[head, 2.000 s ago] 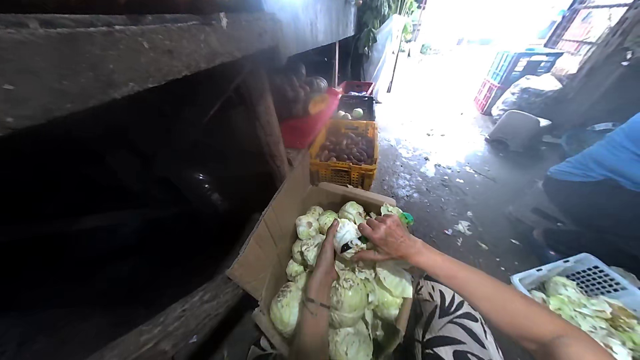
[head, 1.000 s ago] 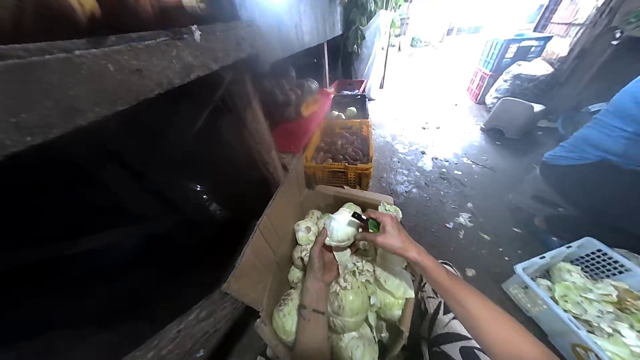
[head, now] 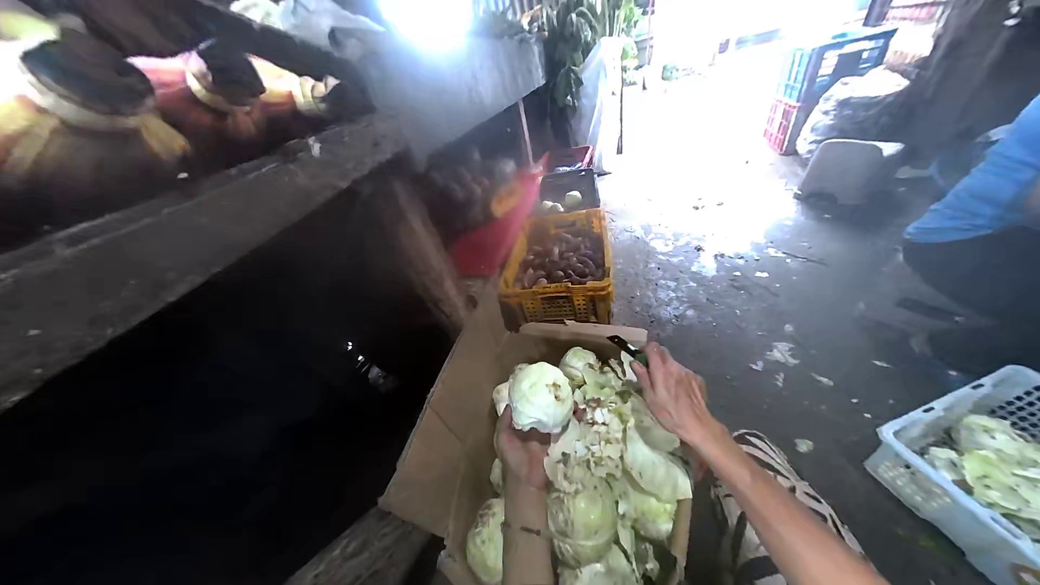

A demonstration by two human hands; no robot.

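A pale trimmed cabbage head [head: 540, 397] rests in my left hand [head: 524, 455], which cups it from below over the box. My right hand [head: 673, 392] is closed on the green handle of a knife [head: 626, 348], its dark blade pointing up and left, apart from the cabbage. Under both hands an open cardboard box [head: 445, 443] holds several cabbages [head: 583, 520], with loose outer leaves [head: 654, 459] and small scraps lying on top of them.
Beyond the box stands a yellow crate [head: 561, 305] of dark reddish produce. A white basket [head: 926, 467] of cabbage leaves is at the right, near a person in a blue sleeve [head: 979, 191]. A wooden shelf edge [head: 203, 207] runs along the left.
The knife in my right hand has moved away from the cabbage, where it was a second ago. My left hand still holds the cabbage, and more leaves and scraps lie over the box's contents.
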